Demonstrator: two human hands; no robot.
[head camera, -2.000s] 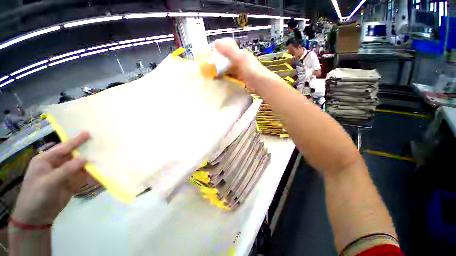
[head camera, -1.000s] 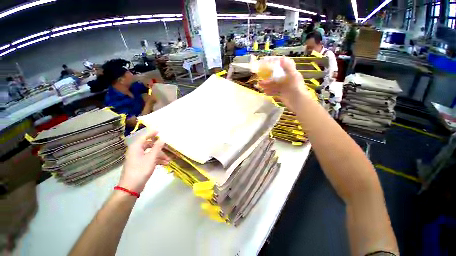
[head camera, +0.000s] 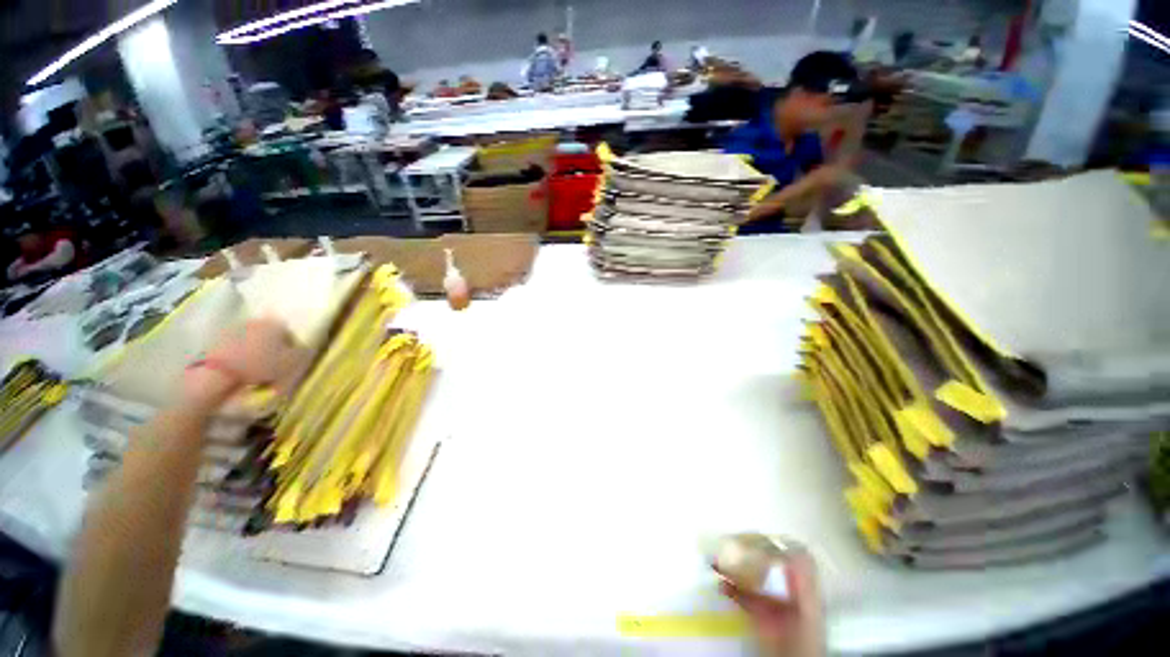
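My left hand (head camera: 257, 357) is at the left stack of grey-beige bag panels (head camera: 212, 443), over its top; the fingers are blurred, so whether it grips a panel cannot be told. Yellow trim ends fan out on that stack's right side. My right hand (head camera: 789, 603) is low at the front table edge, cut off by the bottom of the picture, holding the glue bottle (head camera: 748, 562), which is blurred. The right stack of panels (head camera: 1014, 488) has a panel (head camera: 1052, 263) on top with yellow edges.
A yellow strip (head camera: 683, 625) lies at the front table edge. A board (head camera: 372, 546) is under the left stack. A second glue bottle (head camera: 456, 282) stands at the far side by brown pieces (head camera: 494, 257). A far stack (head camera: 667, 218) stands near a person in blue (head camera: 776, 141).
The view has turned left. The panel my left hand touched now lies on the right stack, out of my hands. My left hand is at the left stack; my right hand is lower with the bottle.
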